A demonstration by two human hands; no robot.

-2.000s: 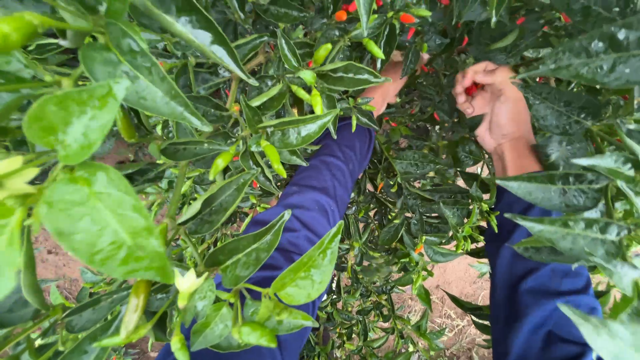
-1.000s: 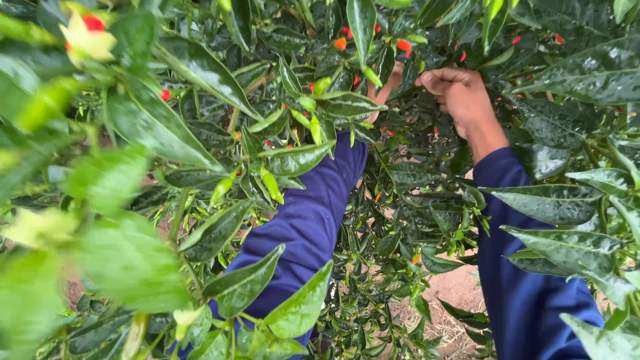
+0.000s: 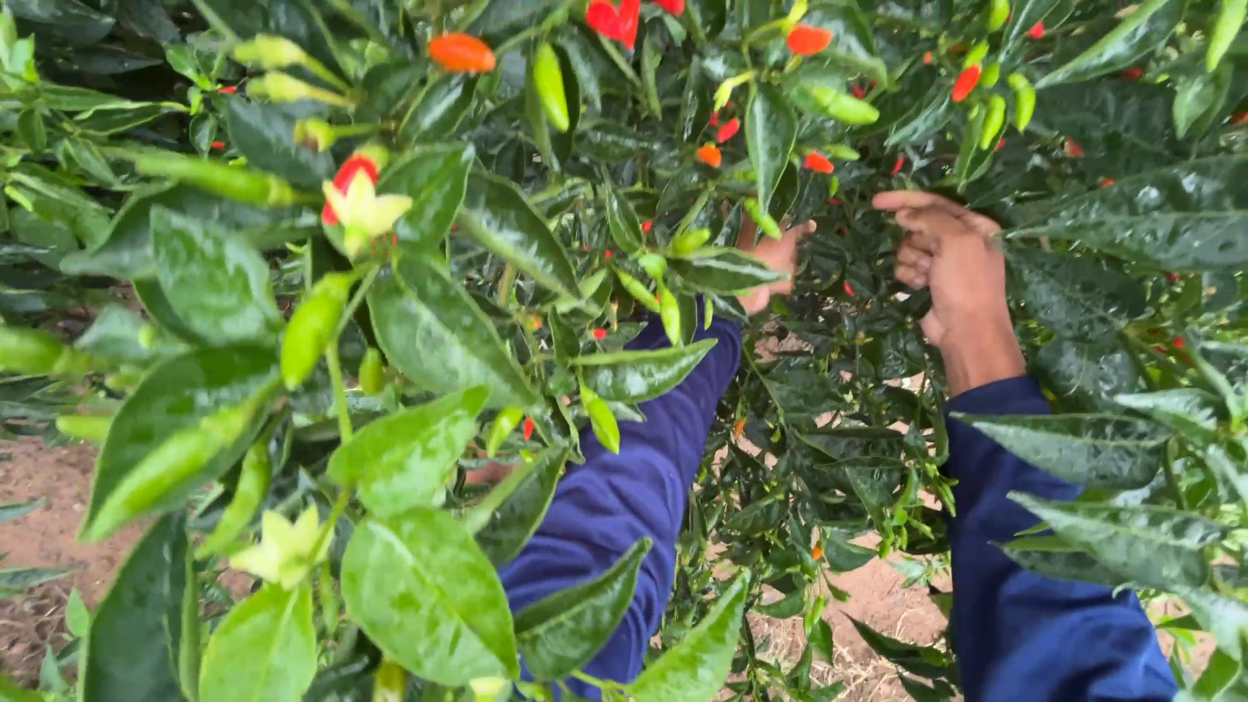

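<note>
Both of my arms, in dark blue sleeves, reach into chili pepper plants. My left hand (image 3: 775, 263), partly covered by leaves, is among the stems at the upper middle; whether it holds anything cannot be made out. To its right is my right hand (image 3: 946, 258), its index finger stretched toward the left and the other fingers curled; its palm side is partly hidden. A small red chili (image 3: 818, 163) hangs above and between the hands. Another red chili (image 3: 966, 83) and several green ones grow above my right hand. An orange chili (image 3: 461, 53) is at the upper left.
Glossy leaves (image 3: 429, 585) and green chilies (image 3: 317, 327) crowd the left foreground, partly covering my left sleeve. Long dark leaves (image 3: 1150, 214) spread at the right, some lying over my right sleeve. Reddish-brown soil (image 3: 882, 604) with dry straw shows below between the plants.
My right hand held a red chili two seconds ago; none shows in its fingers now. More of my left hand has come into sight between the leaves. The view takes in more foliage at the top.
</note>
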